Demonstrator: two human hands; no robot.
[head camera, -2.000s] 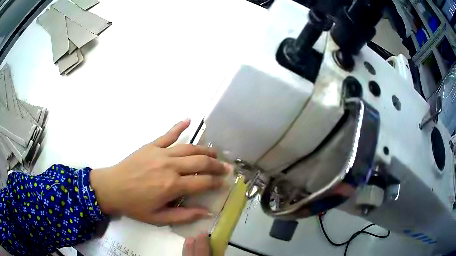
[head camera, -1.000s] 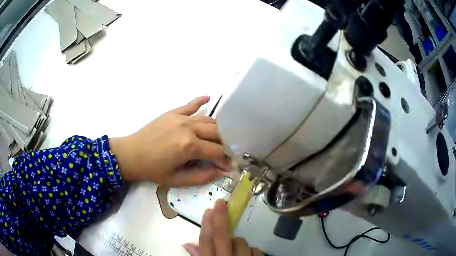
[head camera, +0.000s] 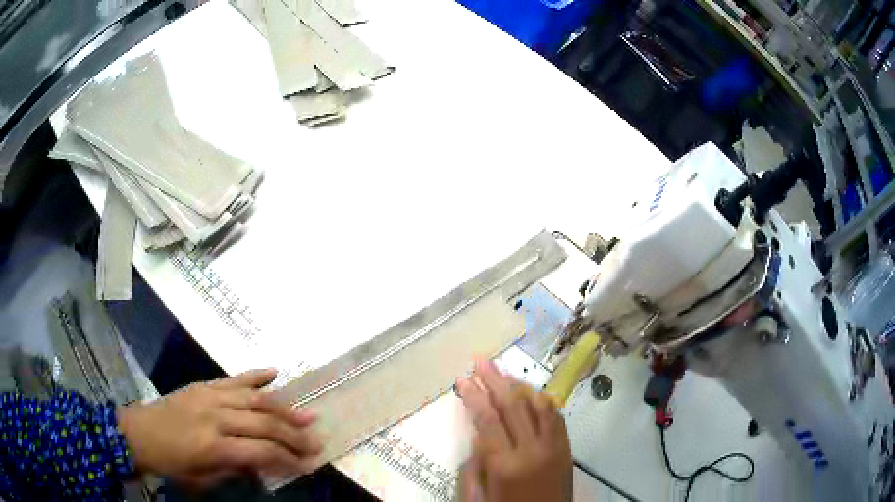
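Note:
A zippered panel (head camera: 422, 358), two beige-grey strips with a line between them, lies flat and slanted on the white table, its far end beside the sewing machine (head camera: 677, 255). My left hand (head camera: 221, 426) rests on the panel's near left end, fingers spread. My right hand (head camera: 515, 431) is over the panel's lower right edge, slightly blurred; its grip is unclear. The yellow strip (head camera: 572, 370) sticks out beside the needle area, just right of my right fingers. The needle itself cannot be made out.
Fanned cut panels (head camera: 162, 167) lie at the table's left, and another pile (head camera: 309, 54) at the top. The table ruler (head camera: 412, 466) runs along the front edge. A red and black device (head camera: 662, 382) with a black cord sits on the machine bed. Shelving stands at the right.
The view has widened and the machine sits farther right. Both hands have come away from the needle area. The zippered panel now lies exposed on the table, with my left hand at its near end.

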